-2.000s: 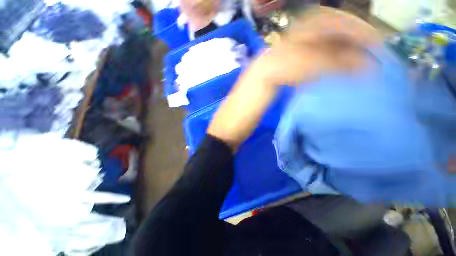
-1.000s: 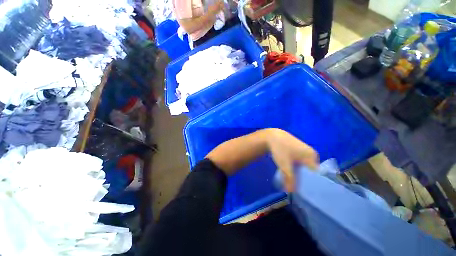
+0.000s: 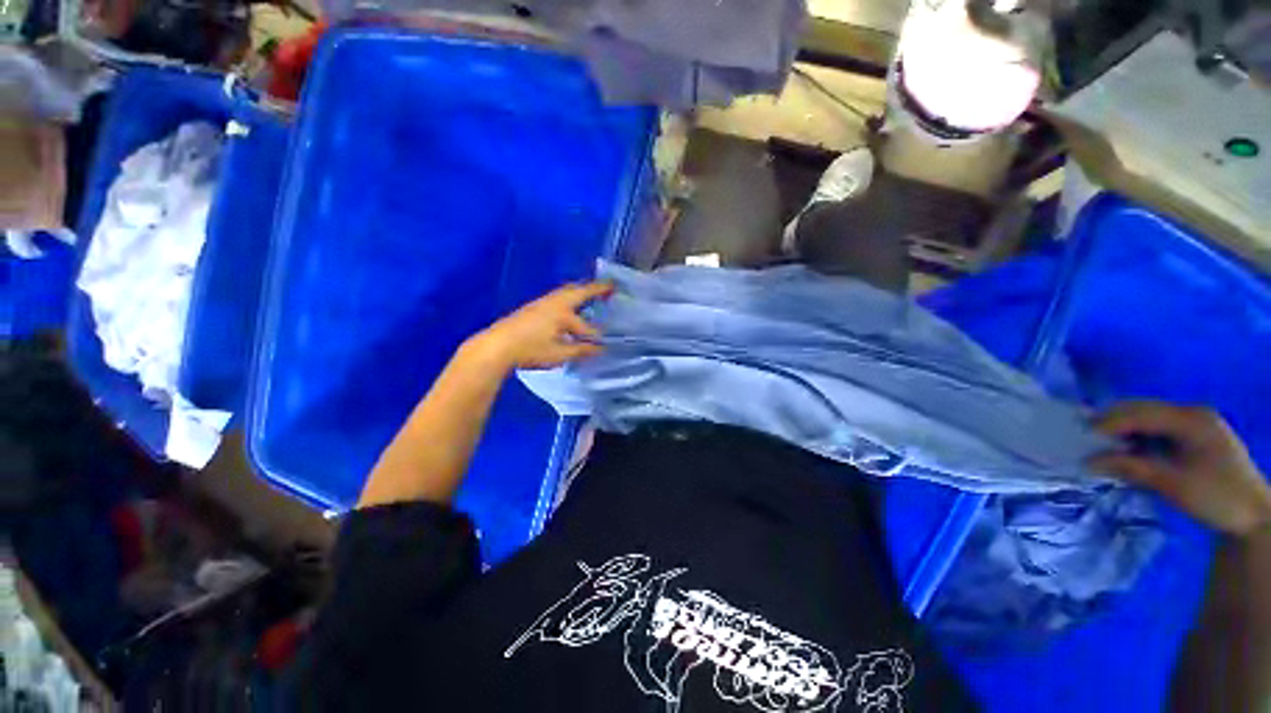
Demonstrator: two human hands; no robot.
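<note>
A light blue shirt [image 3: 822, 369] lies stretched across my lap, its cloth folded lengthwise. My left hand [image 3: 553, 332] holds its left end at the inner edge of the large left blue bin. My right hand [image 3: 1178, 453] grips its right end above the right blue bin, fingers pinched on the cloth. The sewing machine's needle area is not in view.
The large left blue bin [image 3: 404, 251] shows a bare inside. A smaller blue bin holds white garments [image 3: 151, 265] at far left. The right blue bin [image 3: 1185, 300] holds crumpled blue shirts [image 3: 1052, 550]. A grey-purple cloth [image 3: 690, 49] hangs from the table. A cardboard box [image 3: 1171, 126] is upper right.
The view has swung right from the left bins. The shirt, earlier hanging from my left hand at the large bin, is now spread across my lap. My right hand now shows, holding its other end.
</note>
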